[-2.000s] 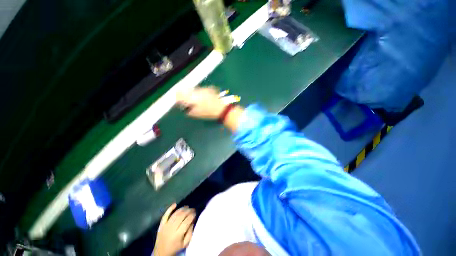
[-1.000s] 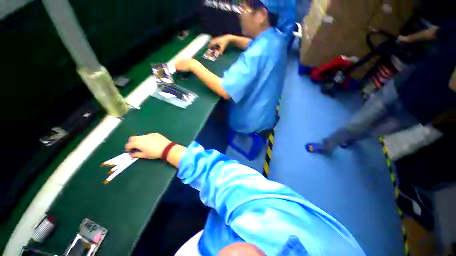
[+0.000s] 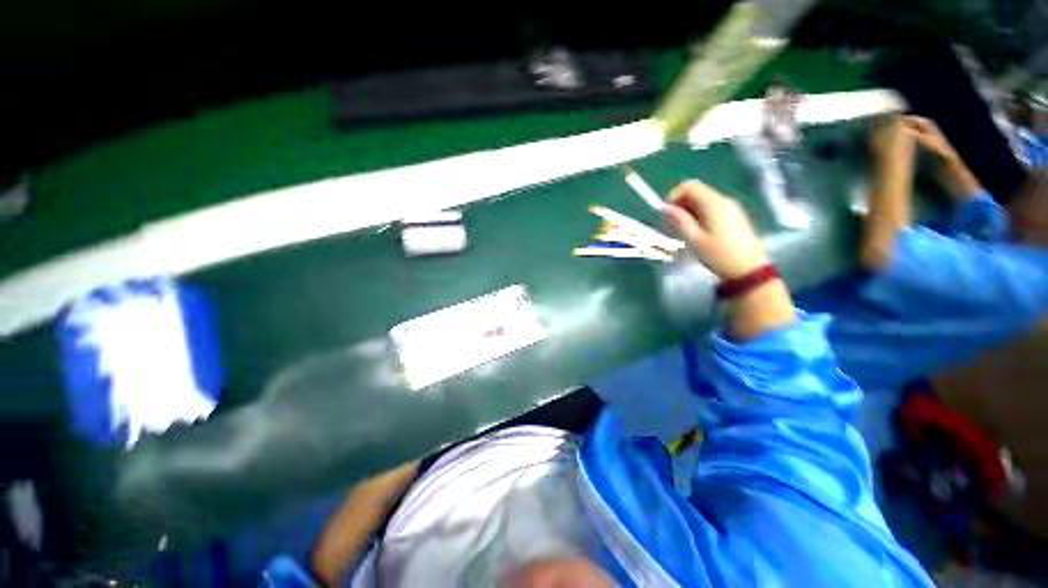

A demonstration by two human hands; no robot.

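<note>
My right hand (image 3: 715, 230) holds one white flex cable (image 3: 647, 192) with an orange-yellow end, pinched between the fingertips. More flex cables (image 3: 626, 239) lie fanned on the dark green mat just left of the hand. A silvery-white phone mid-frame (image 3: 468, 335) lies flat on the mat in front of me. A small white sticker sheet or roll (image 3: 434, 233) with a dark red edge lies beyond it. The picture is blurred. My left hand is not visible; only the left forearm shows at the bottom.
A blue bin (image 3: 86, 362) heaped with white strips stands at the left. A white rail (image 3: 379, 198) runs beyond the mat, with a yellowish post (image 3: 718, 71) beside it. A shiny clear bag (image 3: 781, 190) lies right of my hand. Another person's arms (image 3: 891, 190) are at the right.
The view has swung back left over the bench. My right hand, earlier resting at the fanned cables, now holds one separate cable. The phone mid-frame is again fully in view.
</note>
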